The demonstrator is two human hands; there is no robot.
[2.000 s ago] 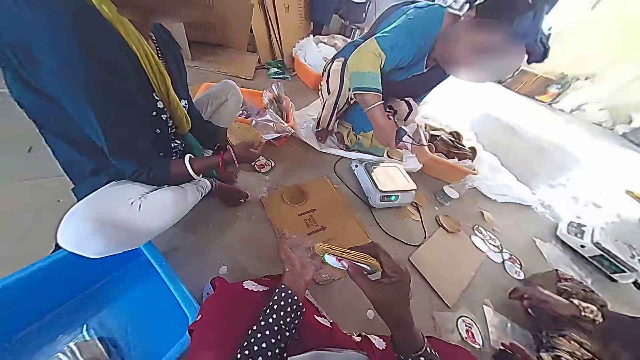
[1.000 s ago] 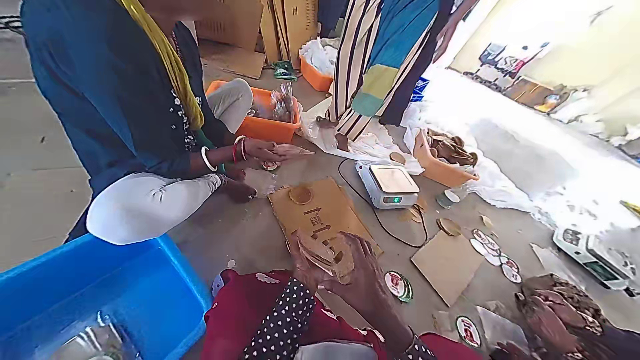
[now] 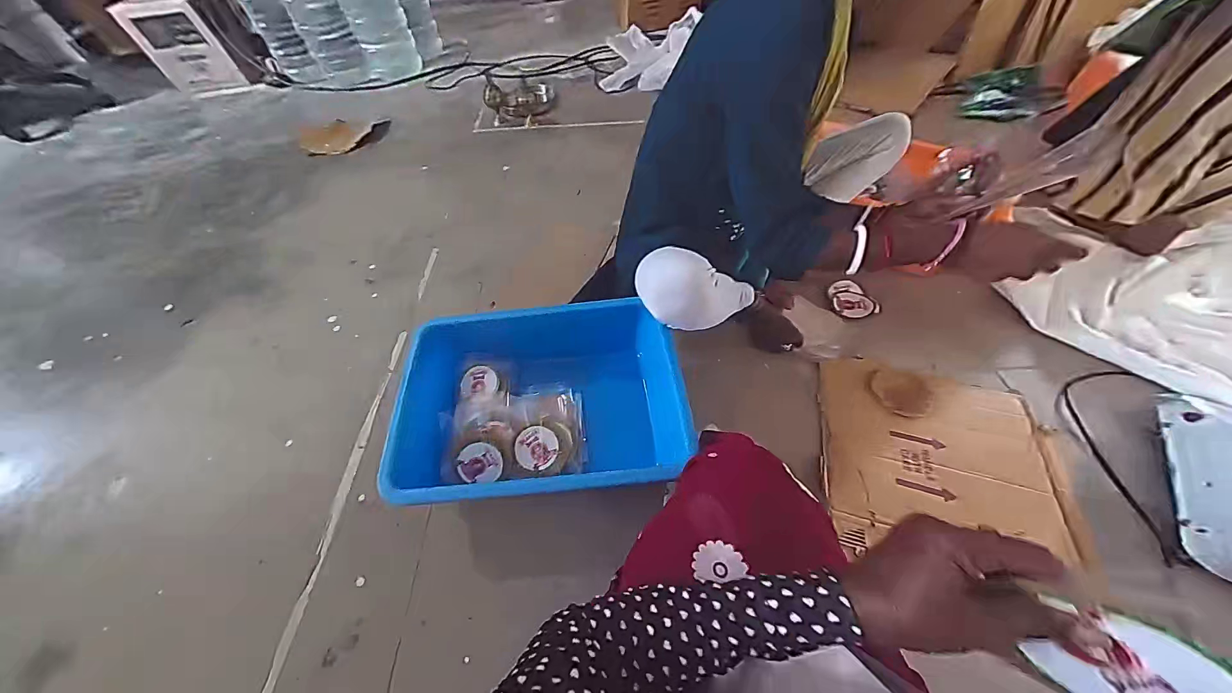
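My left hand (image 3: 962, 587), in a black sleeve with white dots, reaches across the lower right, blurred. Its fingers lie over the edge of a round white printed label (image 3: 1155, 659) with a green rim, which the frame cuts off. My right hand is not in view. Behind my left hand lies a flat cardboard sheet (image 3: 943, 472) with printed arrows and a round brown disc (image 3: 901, 392) on it. Left of my maroon-clad knee, a blue plastic tub (image 3: 616, 380) holds several clear packets (image 3: 539, 448) of round items with printed labels.
A co-worker (image 3: 731, 144) in dark blue sits beyond the tub, hands near a clear bag and round labels (image 3: 852, 299) on the floor. An orange tub (image 3: 924, 164) stands beyond. A weighing scale (image 3: 1198, 481) and black cable (image 3: 1088, 433) are at right; more cables lie at the back.
The view has swung left, bringing the whole blue tub into sight. My hands were together over the cardboard with a packet between them; now only my left hand shows, at a label.
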